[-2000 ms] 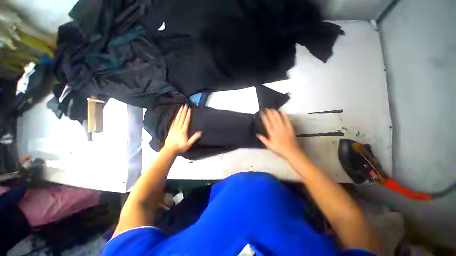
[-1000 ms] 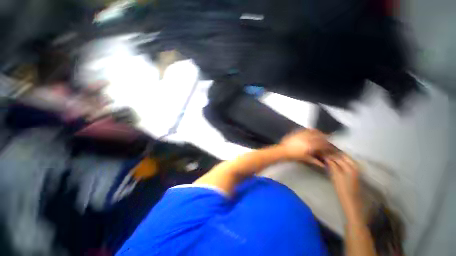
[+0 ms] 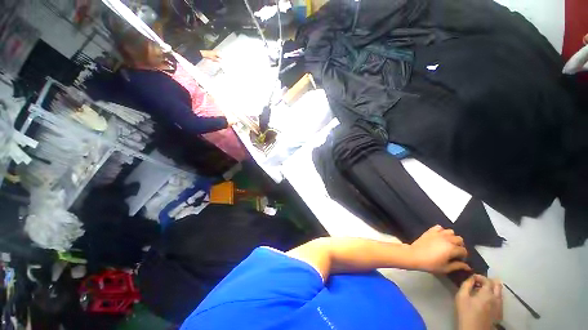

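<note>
A black garment piece (image 3: pixel 400 200) lies lengthwise on the white table, running from upper left to lower right. My left hand (image 3: pixel 441 250) is at its near right end, fingers bent and pinching the cloth. My right hand (image 3: pixel 478 300) is close beside it, its fingertips pinching the same end; its wrist is cut off by the lower edge. The hands nearly touch. A small blue part (image 3: pixel 397 150) shows beside the piece's far end. The form under the cloth is hidden, and the iron is not in view.
A large black garment heap (image 3: pixel 477 109) covers the far side of the table. A tan block (image 3: pixel 298 89) lies at the table's left. A person in a pink apron (image 3: pixel 193 87) works there. Racks (image 3: pixel 97 138), dark cloth (image 3: pixel 213 258) and a red crate (image 3: pixel 108 291) are at left.
The view has swung left, bringing in the other person and the racks. My left hand has moved from the piece's far left part to its right end, beside my right hand. Both hands now pinch there.
</note>
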